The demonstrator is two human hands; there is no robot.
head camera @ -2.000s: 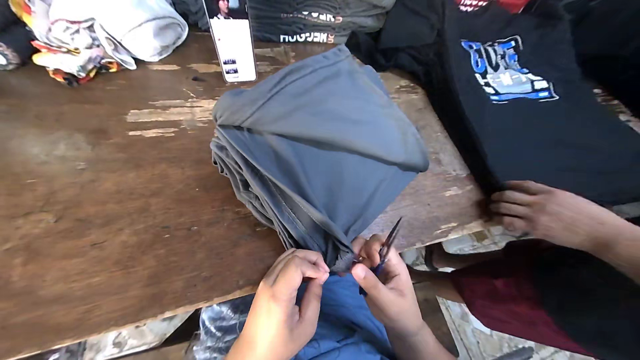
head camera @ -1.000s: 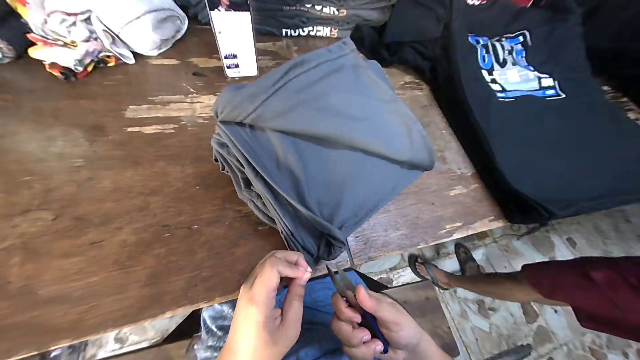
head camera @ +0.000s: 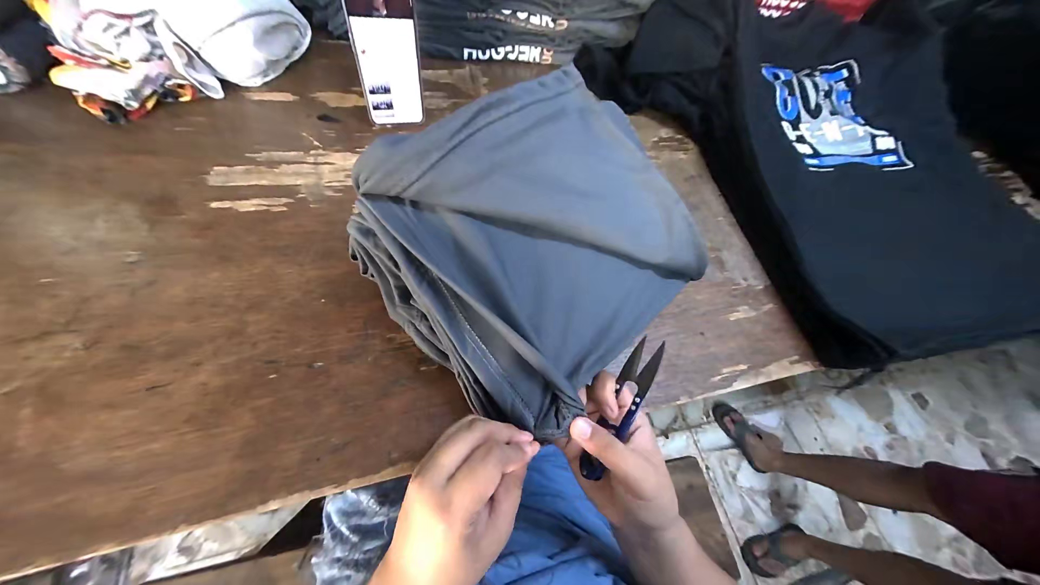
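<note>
A stack of folded grey cloth garments (head camera: 520,211) lies on the wooden table, one corner hanging over the front edge. At that corner my left hand (head camera: 467,496) pinches with thumb and fingertips; whether cloth or a thread is between them cannot be told. My right hand (head camera: 621,463) grips the corner's other side between thumb and fingers. The same hand carries blue-handled thread snips (head camera: 630,406) in its palm, their blades parted and pointing up, away from the cloth.
Black printed T-shirts (head camera: 886,211) lie at the table's right. A phone (head camera: 386,65) stands behind the stack, near folded dark garments (head camera: 520,32). Light, patterned cloth (head camera: 219,41) sits at back left. Another person's legs (head camera: 853,479) are beyond the wooden table's (head camera: 203,325) right front edge.
My right hand has moved up from below the table edge and taken hold of the cloth corner again. The other person's hand, on the black shirt two seconds ago, is out of view.
</note>
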